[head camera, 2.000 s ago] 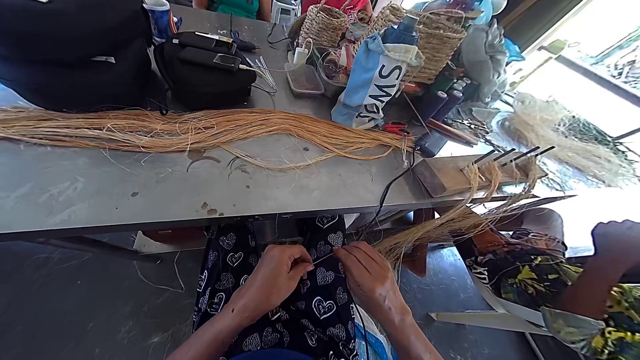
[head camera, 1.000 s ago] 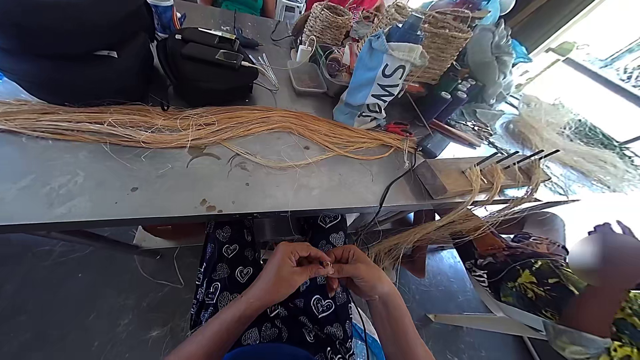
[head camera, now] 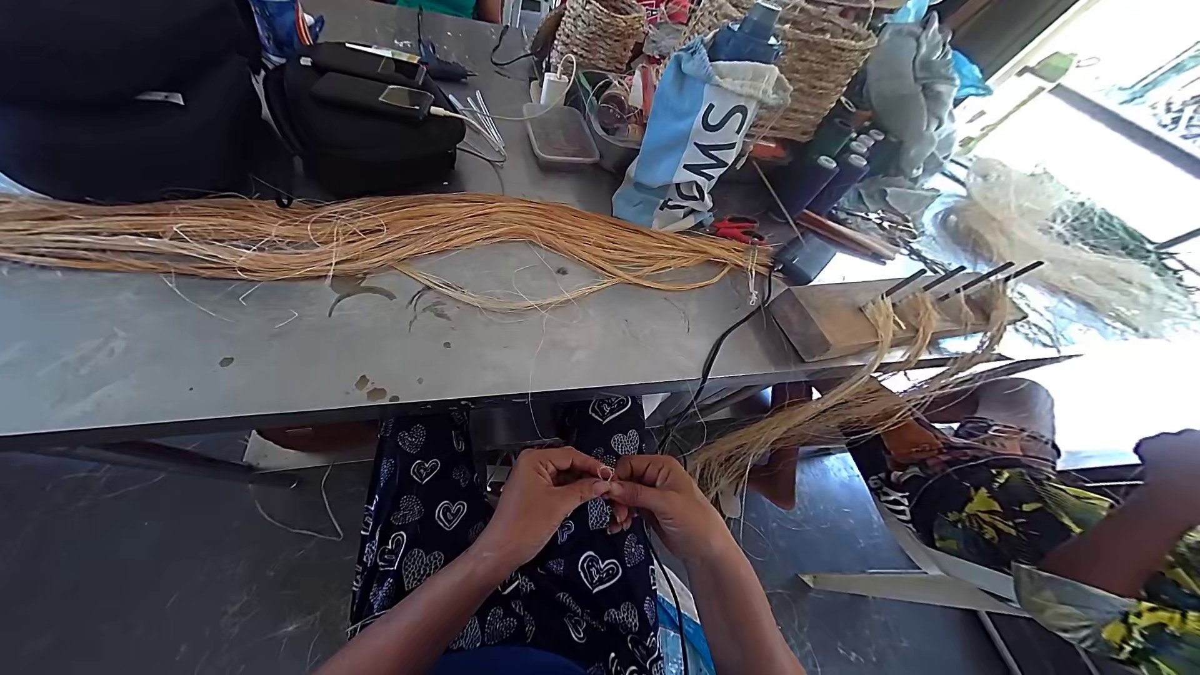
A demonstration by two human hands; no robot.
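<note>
Above the lap, my left hand [head camera: 553, 492] and my right hand [head camera: 661, 497] meet at the fingertips. Between them they pinch a thin pale fiber strand [head camera: 606, 472] that forms a small loop. A long bundle of tan plant fibers [head camera: 450, 234] lies across the grey table in front of me. Its right end is gathered near red-handled scissors [head camera: 739, 230]. More tan fibers [head camera: 816, 422] hang from black metal prongs on a wooden block [head camera: 834, 319] at the table's right edge, to the right of my hands.
Black bags [head camera: 375, 122], a plastic container [head camera: 561, 136], a blue and white cloth bag [head camera: 694, 131], woven baskets [head camera: 811, 70] and thread spools [head camera: 820, 178] stand along the back of the grey table [head camera: 487, 366]. A black cable [head camera: 717, 352] hangs over its edge. Another person [head camera: 1078, 525] sits at the right.
My hands were slightly apart two seconds ago and have come together at the fingertips. The other person's hand at the right has moved.
</note>
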